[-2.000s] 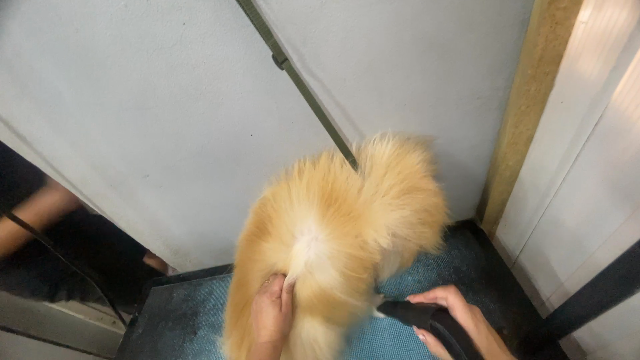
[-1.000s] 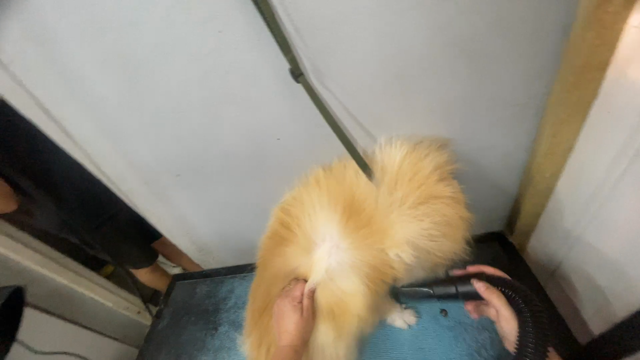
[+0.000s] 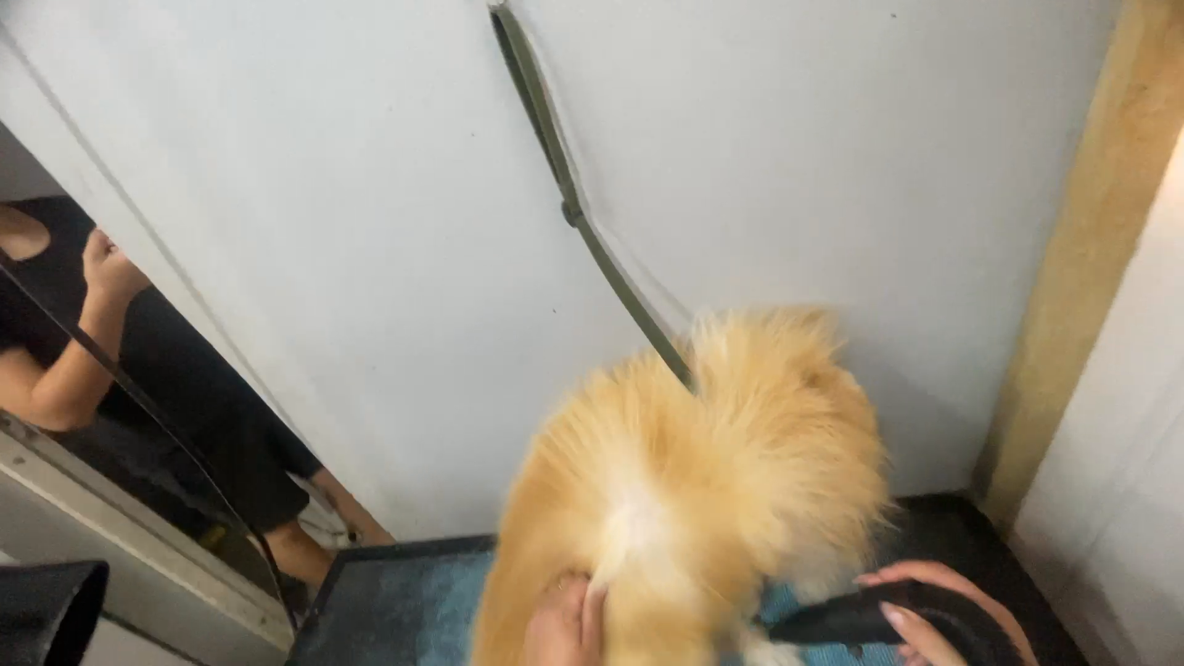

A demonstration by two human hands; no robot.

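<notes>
A fluffy tan and white dog [image 3: 647,499] stands on a table with a black rim and blue surface [image 3: 398,601], its head turned away. My left hand [image 3: 564,620] is at the lower middle, its fingers closed on the dog's fur. At the lower right, my right hand [image 3: 943,610] grips a black dryer hose nozzle [image 3: 842,618], which points left at the dog's lower side, close to a white paw [image 3: 770,650]. A green strap [image 3: 615,264] runs down from the top of the view to the dog's neck area.
A pale wall [image 3: 370,277] rises behind the table, with a wooden post [image 3: 1064,250] at the right corner. Beyond an opening at left, a person in black [image 3: 176,370] stands with one arm bent. A black tube-like object [image 3: 46,606] is at the lower left edge.
The view has shifted, showing more of the other person, whose hand is now raised. My left hand stays on the fur, and the nozzle remains beside the dog's lower side.
</notes>
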